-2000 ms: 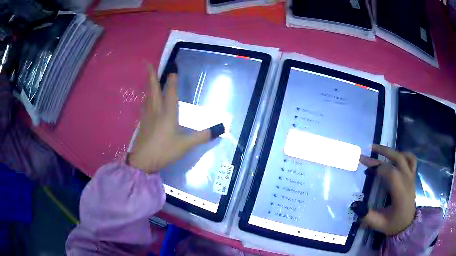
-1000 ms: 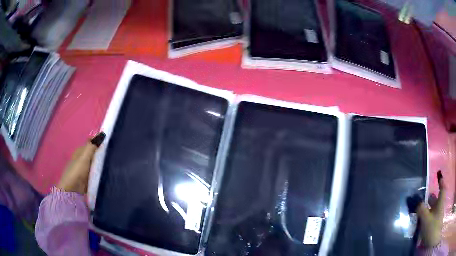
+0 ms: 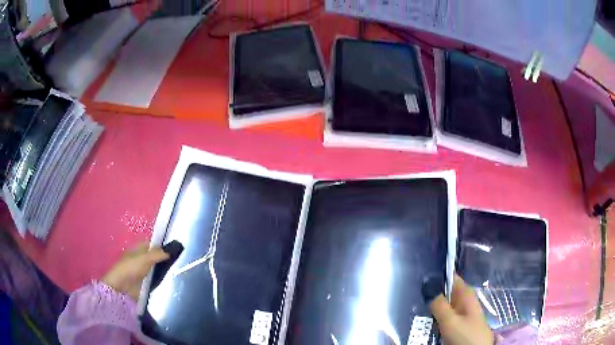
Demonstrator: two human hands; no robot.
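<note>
Two tablets with dark screens lie side by side in front of me, the left tablet [image 3: 249, 236] and the middle tablet [image 3: 350, 222], each with a white border and glossy film. A third dark tablet [image 3: 506, 256] lies to the right, lower and apart. My left hand [image 3: 135, 269] grips the left tablet's outer edge, its black-capped thumb on the front. My right hand [image 3: 465, 317] grips the middle tablet's right edge, its black-capped thumb on the front near the label. The fingers under both tablets are hidden.
Three dark tablets [image 3: 381, 87] stand in a row at the back. A leaning stack of tablets [image 3: 57, 162] is at the left. White sheets [image 3: 145, 60] lie at the back left. A large white sheet [image 3: 472, 27] with pale clips [image 3: 533, 67] is at the back right. A cable runs behind.
The screens that were lit are dark. My right hand has moved from the right tablet to the middle tablet's right edge. The left and middle tablets now sit higher relative to the right one.
</note>
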